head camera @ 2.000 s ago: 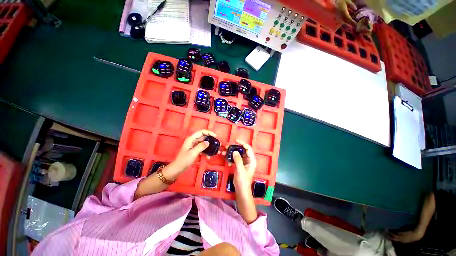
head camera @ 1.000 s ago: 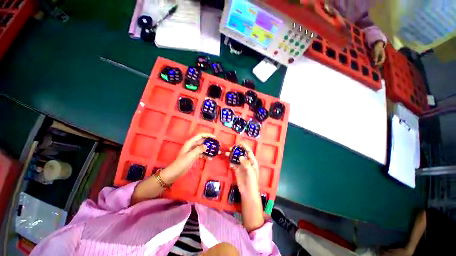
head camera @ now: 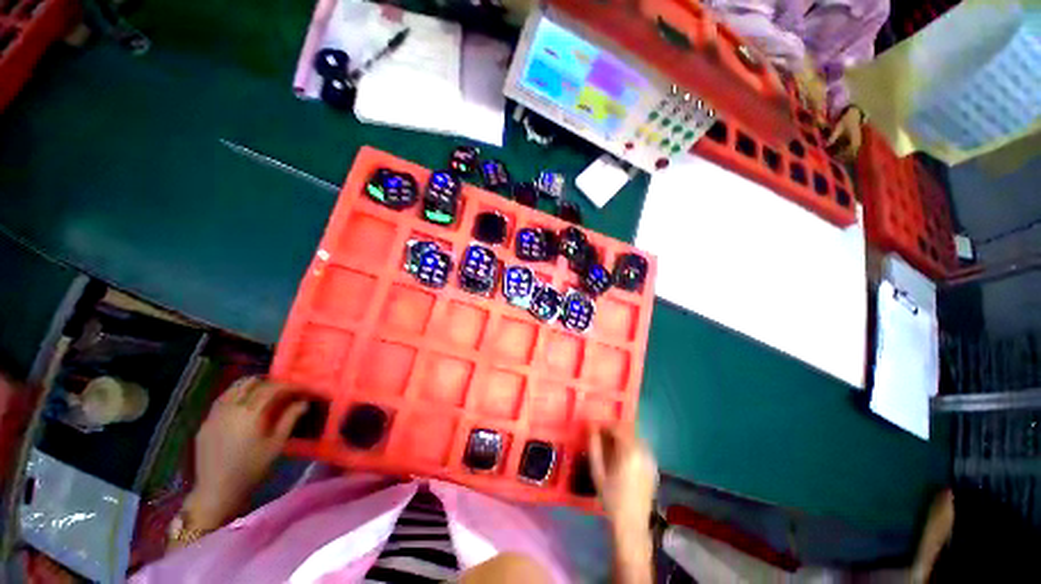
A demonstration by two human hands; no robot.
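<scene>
The red compartment tray (head camera: 408,367) lies in front of me. Several smartwatch units with blue-lit screens are crowded in its far rows, such as a lit unit (head camera: 478,269). Dark units sit in the near row, including a dark unit (head camera: 365,426) and a glossy unit (head camera: 484,448). My left hand (head camera: 245,439) is blurred, its fingertips at a dark corner unit (head camera: 307,419). My right hand (head camera: 623,477) is blurred, its fingers at another dark unit (head camera: 583,473) in the near right corner. Whether either hand grips its unit cannot be told.
More units lie beyond the tray's far edge, near a small white box (head camera: 604,179). A tester (head camera: 607,89) stands behind. A notebook (head camera: 413,71) is upper left. A white sheet (head camera: 763,262) lies right, with a clipboard (head camera: 905,348) beyond. Another person's hand (head camera: 846,130) shows upper right.
My hands have moved apart from the tray's middle to its near corners. The two units they held are no longer there. Lit units now show at the second row's left and beyond the far edge.
</scene>
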